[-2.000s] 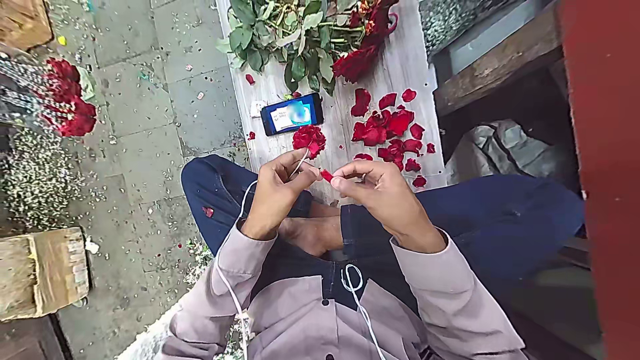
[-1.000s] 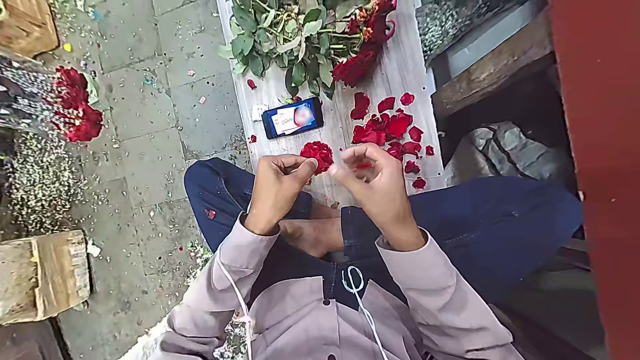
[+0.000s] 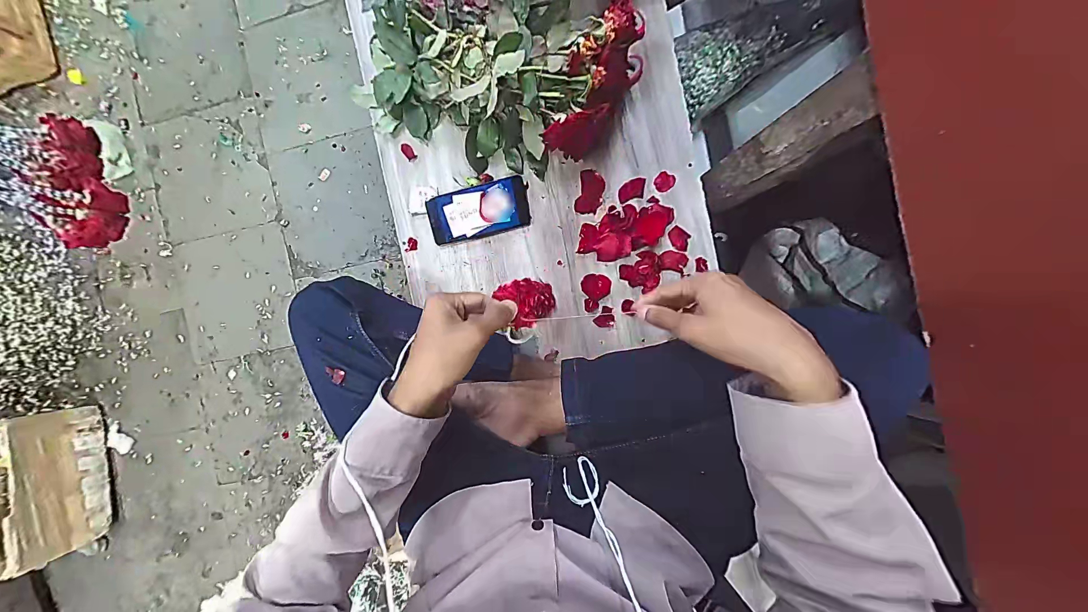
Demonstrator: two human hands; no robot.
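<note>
My left hand (image 3: pixel 459 340) pinches white thread beside a cluster of red petals (image 3: pixel 525 303), which sits against its fingertips. From the cluster a thin thread (image 3: pixel 578 317) runs taut to my right hand (image 3: pixel 739 327), whose thumb and forefinger pinch its other end. Whether that hand also holds a needle is too small to tell. Loose red rose petals (image 3: pixel 616 236) lie on the pale wooden board (image 3: pixel 552 246) beyond my hands. A white cord (image 3: pixel 361 493) hangs from my left hand down along the sleeve.
A smartphone (image 3: pixel 478 210) with its screen lit lies on the board. Behind it is a bunch of leafy red roses (image 3: pixel 493 76). Small white flowers (image 3: pixel 42 323) and more red roses (image 3: pixel 85 183) are at the left. A red panel (image 3: pixel 986 297) stands at the right.
My right hand has moved away to the right from my left hand and the petal cluster. The thread between the hands now shows stretched out.
</note>
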